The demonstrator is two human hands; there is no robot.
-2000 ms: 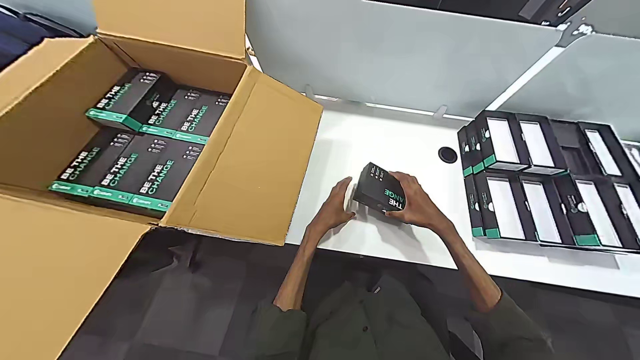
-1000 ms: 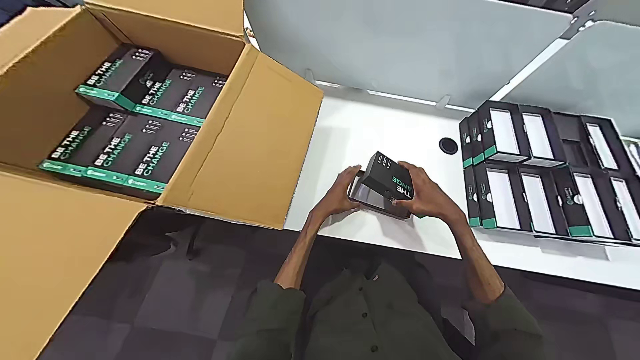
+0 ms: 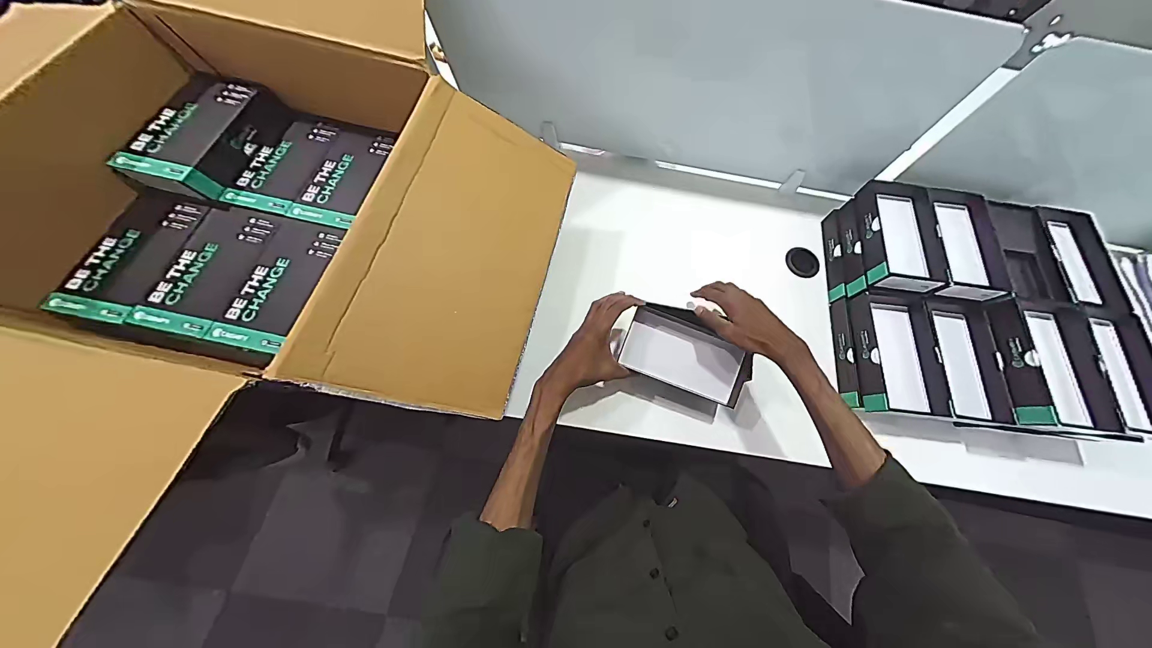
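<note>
A small black box with a pale, hollow-looking inside (image 3: 684, 354) is tilted above the white desk, in front of my body. My left hand (image 3: 594, 342) grips its left end, thumb low and fingers at the upper corner. My right hand (image 3: 742, 319) is on its upper right edge, fingers along the dark far side. Whether the lid is a separate piece behind it is hidden. To the left, an open cardboard carton (image 3: 450, 252) holds several black boxes with green edges (image 3: 184, 270).
Several black boxes with white insides (image 3: 900, 238) stand in stacked rows on the desk (image 3: 621, 225) at right. A round black cable grommet (image 3: 802, 262) lies between them and my hands. Grey partition panels (image 3: 720, 90) run along the desk's back.
The box in my hands has turned, from its printed black outside showing to its pale inside showing. Both hands have shifted their hold on it.
</note>
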